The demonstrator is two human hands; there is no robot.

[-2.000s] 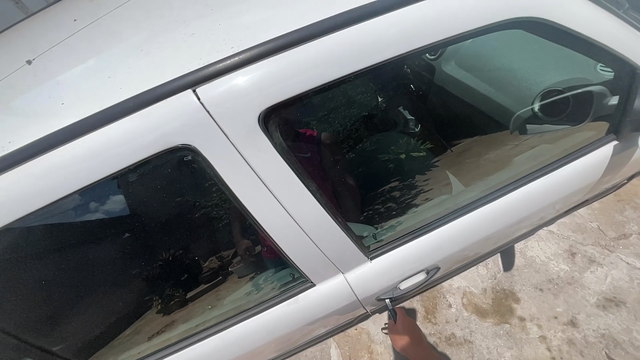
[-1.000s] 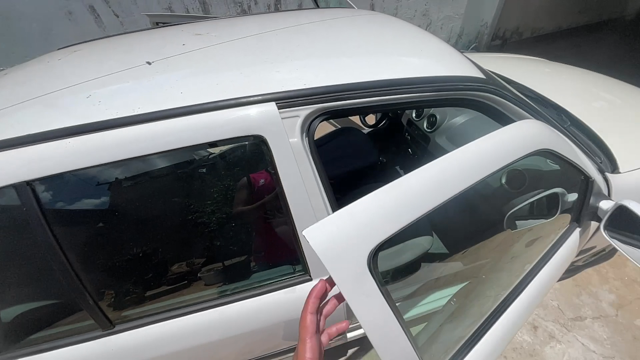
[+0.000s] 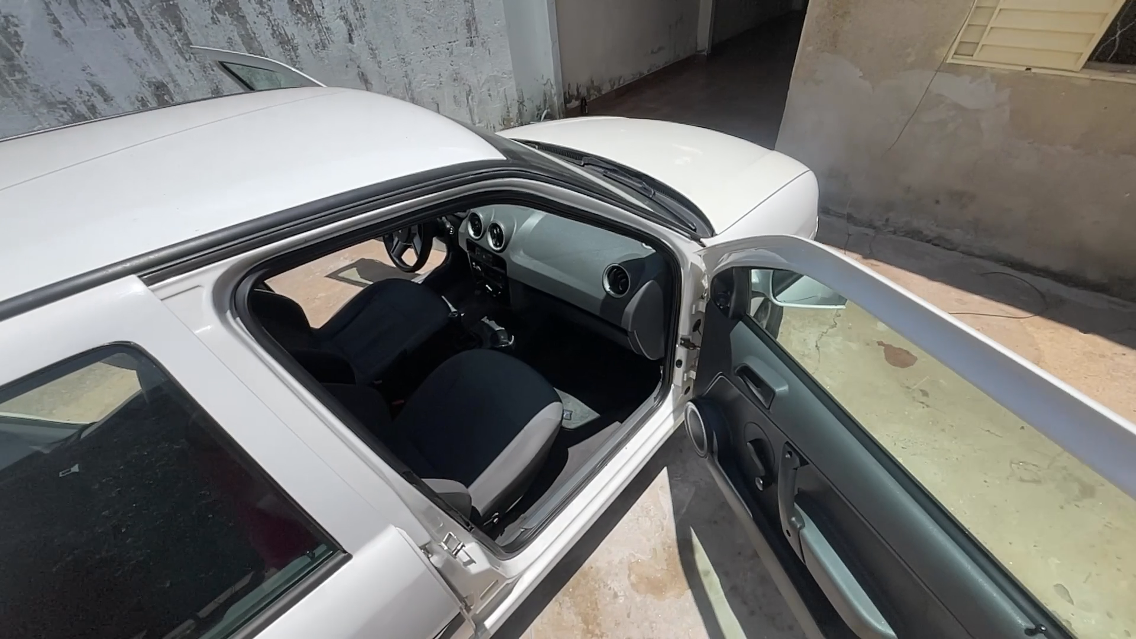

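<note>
Neither my left hand nor my right hand shows in the head view now. A white car fills much of the picture, its roof (image 3: 266, 169) at the upper left. Its front passenger door (image 3: 852, 444) stands wide open at the right, showing a dark grey inner panel with a window crank and a pull handle. Through the doorway I see the passenger seat (image 3: 479, 417) in dark blue and grey cloth, the driver's seat (image 3: 382, 319) beyond it, a steering wheel (image 3: 409, 248) and a grey dashboard (image 3: 559, 257) with round air vents.
A closed rear side window (image 3: 160, 506) is at the lower left. The far-side door (image 3: 257, 75) also stands open. A weathered wall (image 3: 355, 53) runs behind the car, and a plastered wall (image 3: 958, 151) with a louvred shutter (image 3: 1034, 31) rises at the right. Concrete ground (image 3: 621, 568) lies below the doorway.
The passenger door was closed two seconds ago, partly open one second ago, and is now wide open. The hand at its edge has left the view, which has shifted towards the car's front.
</note>
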